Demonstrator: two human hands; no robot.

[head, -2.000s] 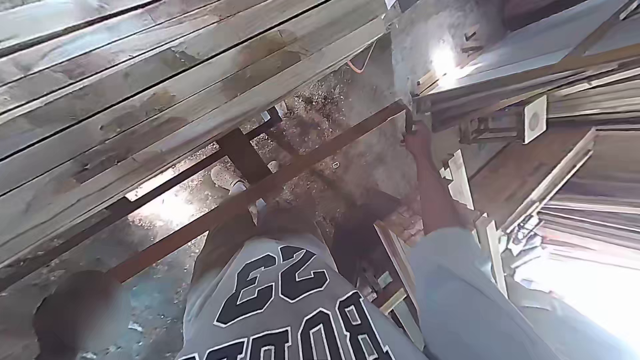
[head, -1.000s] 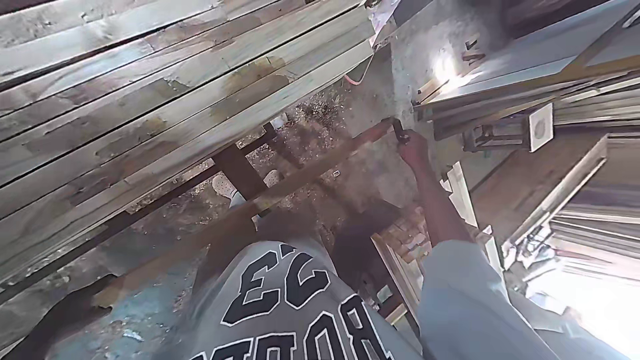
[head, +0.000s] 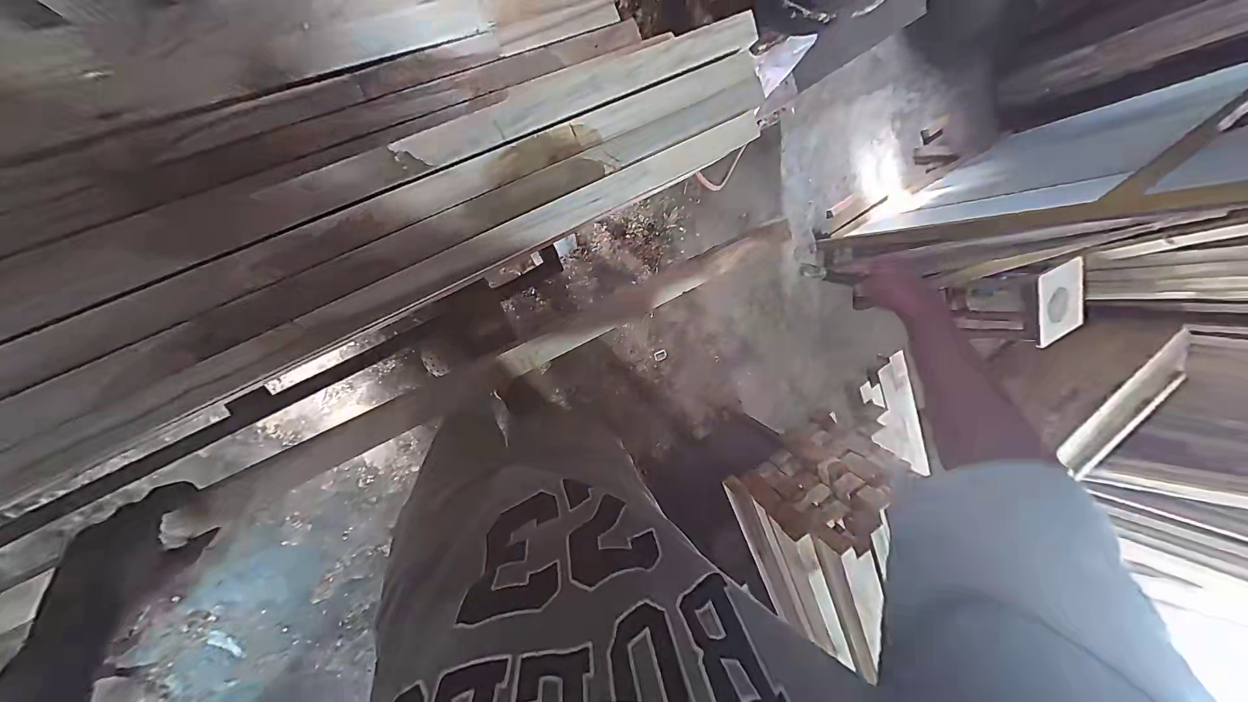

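Note:
A long narrow wooden board (head: 585, 327), blurred, runs slantwise in front of my body. Its lower left end lies near my left hand (head: 161, 522), a dark shape with the thumb side apart from the fingers; whether it grips the board cannot be told. Beyond the board's upper right end, apart from it, my right hand (head: 882, 283) is closed around a small dark tool (head: 829, 275), whose kind is unclear. That hand is beside the edge of a stack of boards and sheets on the right.
Long planks (head: 390, 214) lie side by side across the upper left. Below my right forearm stands a bundle of wooden strips (head: 829, 497), end grain up. A small stand with a pale square panel (head: 1060, 302) is at the right, near a pale-topped surface (head: 1033, 161). Debris covers the ground (head: 273, 585).
My right hand, at the board's upper end two seconds ago, has moved right, away from it. The board has shifted and blurs. The view has moved somewhat.

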